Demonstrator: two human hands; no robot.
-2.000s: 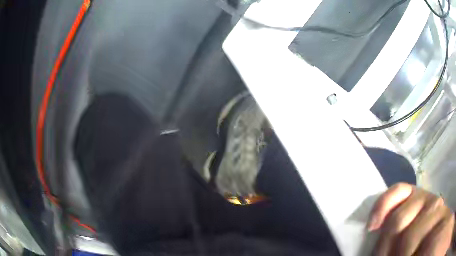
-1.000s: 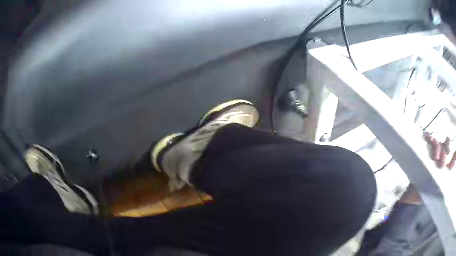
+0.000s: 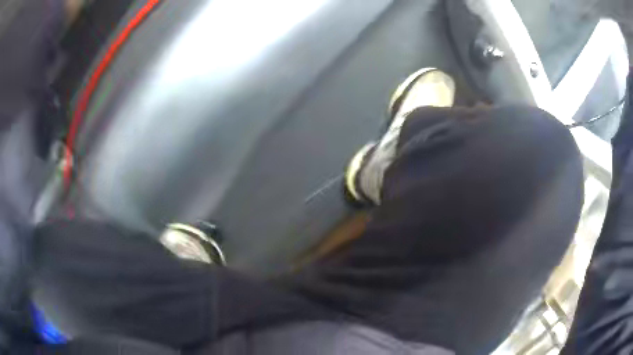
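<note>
Neither of my hands can be made out in the head view. Nearest in front of me are my legs in dark trousers (image 3: pixel 479 208), bent at the knees. My two light shoes show below, one near the middle (image 3: pixel 423 93) and one at the lower left (image 3: pixel 189 244). A grey surface (image 3: pixel 277 139) lies under and beyond them. The picture is blurred, and I see no work piece or tool in it.
A thin orange-red hose (image 3: pixel 100 69) curves down the upper left. A white frame (image 3: pixel 590 69) with a dark cable (image 3: pixel 600 118) stands at the upper right. A brown strip (image 3: pixel 340 239) shows between my legs. Something blue (image 3: pixel 47 326) shows at the lower left. Dark cloth fills the right edge.
The view has swung. The white frame now sits further to the upper right, and the red hose shows again. The hand seen on the white frame two seconds ago is out of sight.
</note>
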